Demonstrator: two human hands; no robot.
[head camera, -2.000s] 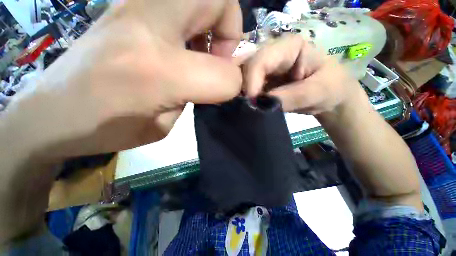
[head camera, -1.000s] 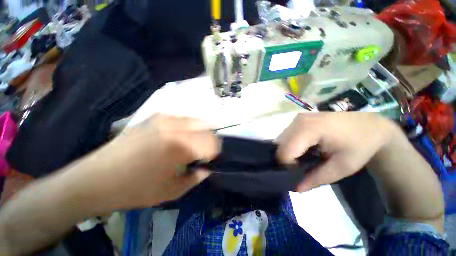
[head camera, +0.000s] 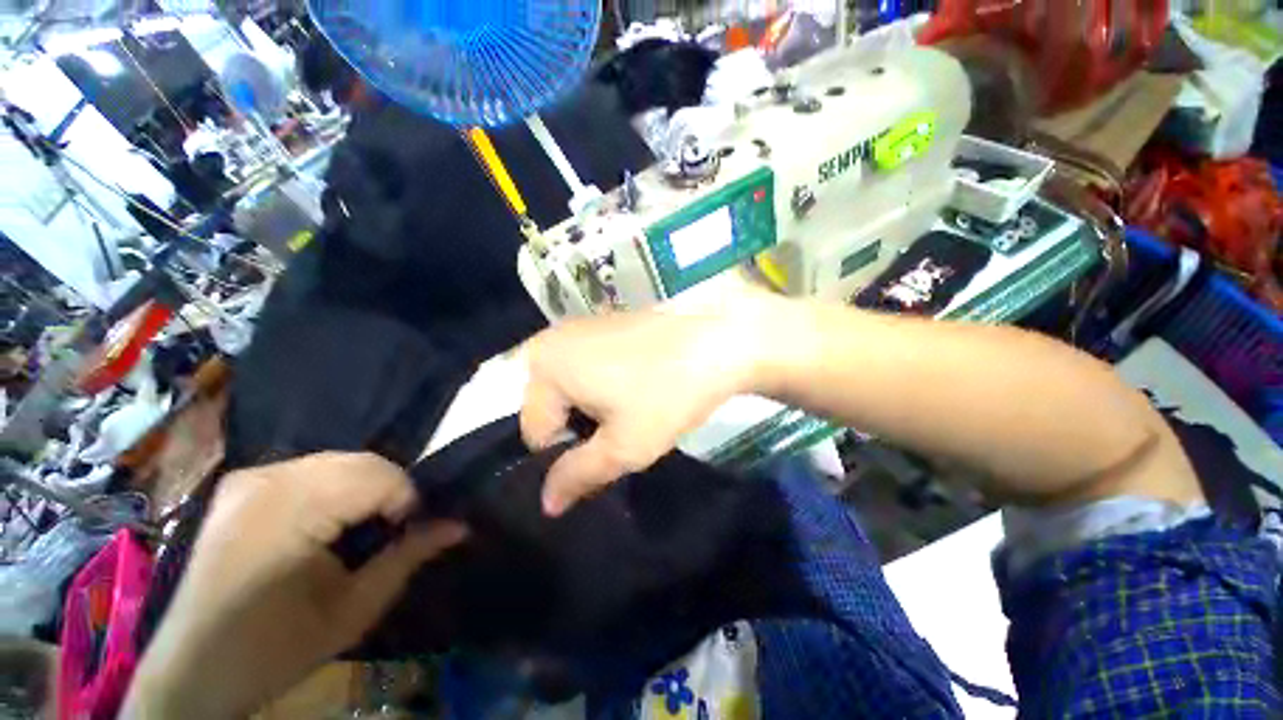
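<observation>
A black fabric panel (head camera: 563, 563) hangs between my hands over the blue-checked lap, its upper edge bunched at my fingers. My left hand (head camera: 310, 542) pinches the cloth at its left side between thumb and fingers. My right hand (head camera: 619, 401) grips the same upper edge further right. The cloth is in front of the cream sewing machine (head camera: 872, 183); my right hand and forearm cover the lower part of the machine, and the needle area is hidden.
A large black garment pile (head camera: 380, 267) lies behind and left of the machine. A blue desk fan (head camera: 464, 49) is above it. A pink basket (head camera: 106, 626) is at lower left. A dark pouch (head camera: 929, 270) lies beside the machine. A blue crate (head camera: 1224, 331) and red bags are at right.
The view has turned left, bringing the fan in. The cloth, earlier a small folded piece between my hands, now spreads wider over the lap. My hands have moved left.
</observation>
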